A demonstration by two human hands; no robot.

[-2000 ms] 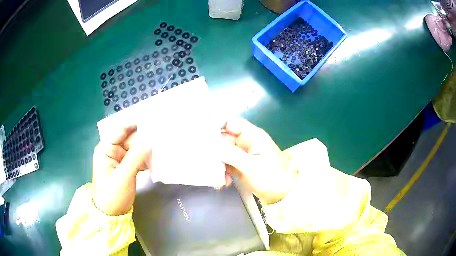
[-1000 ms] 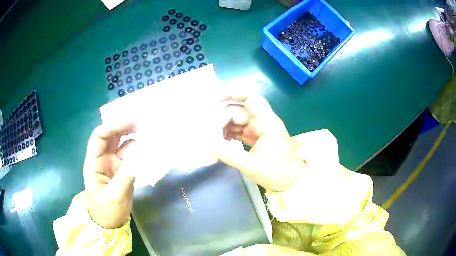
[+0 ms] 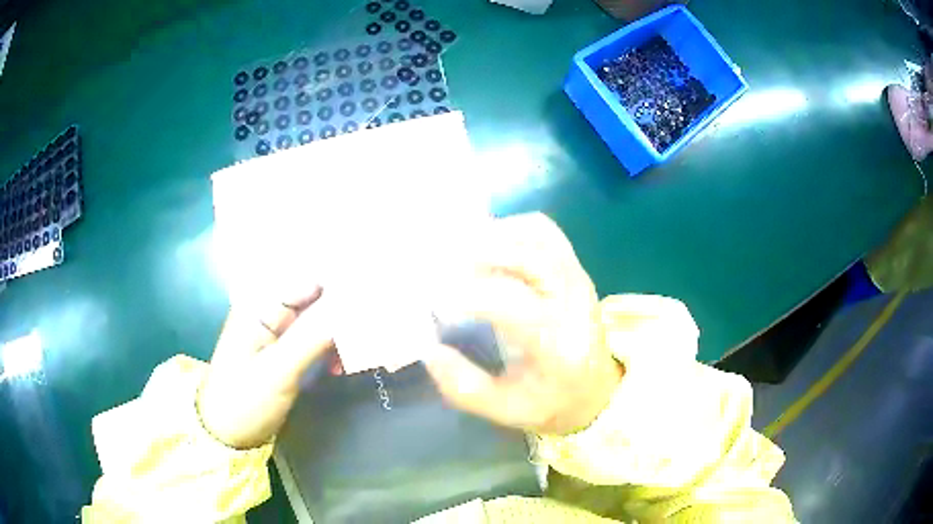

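Note:
A grey tablet (image 3: 409, 440) lies back up in front of me, with its lettering near the middle. A white sheet or foam (image 3: 343, 189) covers its far part and is overexposed. A small white piece, perhaps a folded wipe, (image 3: 381, 343) shows between my hands over the tablet. My left hand (image 3: 271, 363) has its fingertips pressed together at this piece's left side. My right hand (image 3: 527, 333) is blurred, with thumb and fingers apart at the right of the tablet's far part. Glare hides the fingertips and any small part there.
A blue bin (image 3: 655, 87) of small dark pieces stands at the far right. Clear sheets with black rings (image 3: 343, 97) lie beyond the white sheet. A darker ring sheet (image 3: 41, 205) lies at far left. A pink object (image 3: 908, 118) is at the right edge.
My hands have come closer together, and the white piece between them looks smaller and narrower. My right thumb has parted from it. The bench view has shifted, with the blue bin now further right.

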